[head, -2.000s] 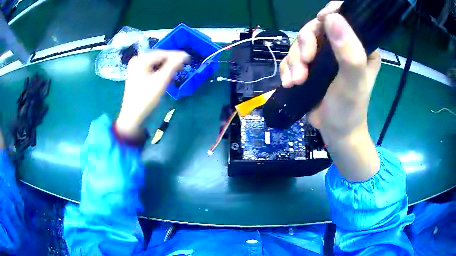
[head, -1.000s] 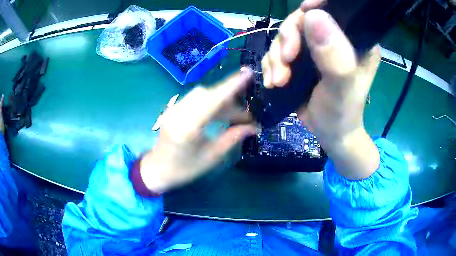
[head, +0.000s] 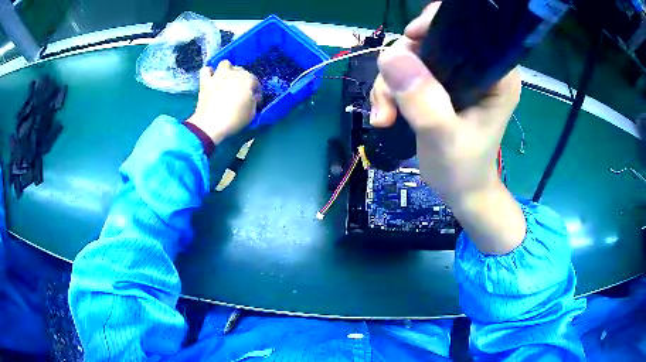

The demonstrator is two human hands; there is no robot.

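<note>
My right hand (head: pixel 460 134) grips the thick black electric screwdriver (head: pixel 482 49), which slants down over the black device housing (head: pixel 404 239). The screwdriver's tip is hidden. The blue circuit board (head: pixel 407 201) shows at the housing's near end. My left hand (head: pixel 228 99) is at the near left rim of the blue parts bin (head: pixel 301 42), fingers bent; whether it holds a screw cannot be seen. Dark screws (head: pixel 273 71) lie in the bin. A thin wire harness (head: pixel 340 187) hangs off the housing's left side. A white cable (head: pixel 340 59) runs from the housing over the bin.
A clear plastic bag with dark contents (head: pixel 159 67) lies left of the bin. A small pale and black knife-like tool (head: pixel 234 166) lies below it. Black strips (head: pixel 35 134) are piled at far left. A black cord (head: pixel 567 141) runs at the right. The green bench (head: pixel 283 276) has a curved edge.
My left hand has moved from the housing's left side back to the bin. My right hand still holds the screwdriver over the housing and has shifted slightly left.
</note>
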